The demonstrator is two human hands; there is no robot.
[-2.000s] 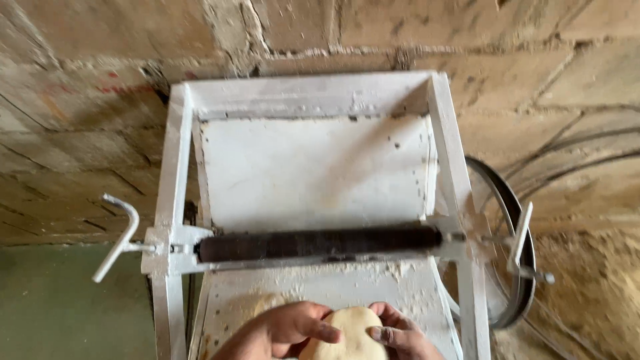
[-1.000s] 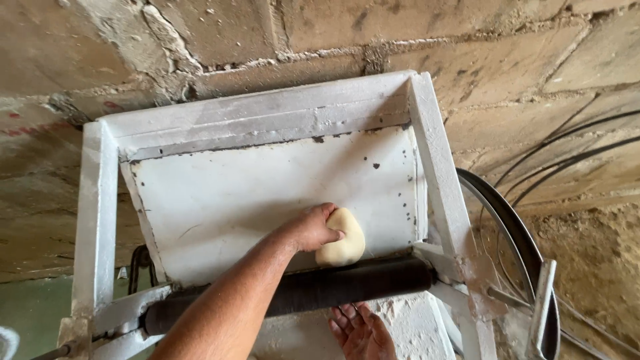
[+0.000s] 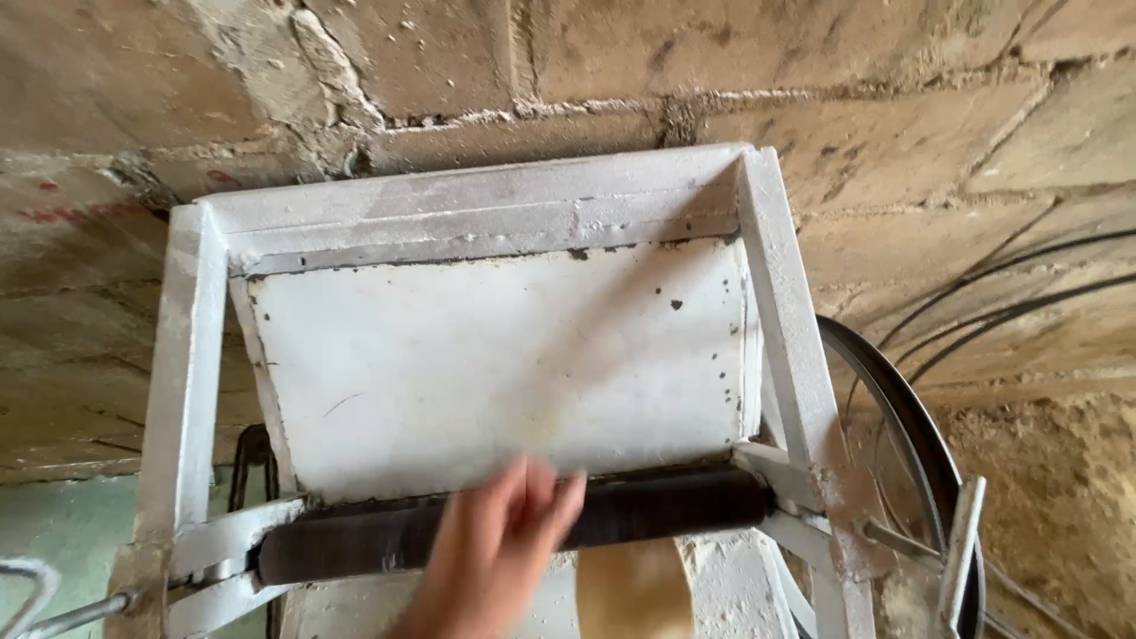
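Observation:
My left hand, blurred by motion, is over the middle of the dark roller. Its fingers look bent, and no object shows in them; whether they are closed is unclear. Below the roller, a flattened piece of dough lies on the lower sheet, its upper end at the roller and its lower end cut off by the view. A pale, chipped sheet slopes down to the roller from above. My right hand is out of view.
A white-painted metal frame holds the roller against a block wall. Crank-like handles stick out at the left and right. A black wheel stands at the right, near dark cables.
The rounded dough that my left hand held above the roller is now flattened below it. My left hand has let go and moved down. My right hand has left the view.

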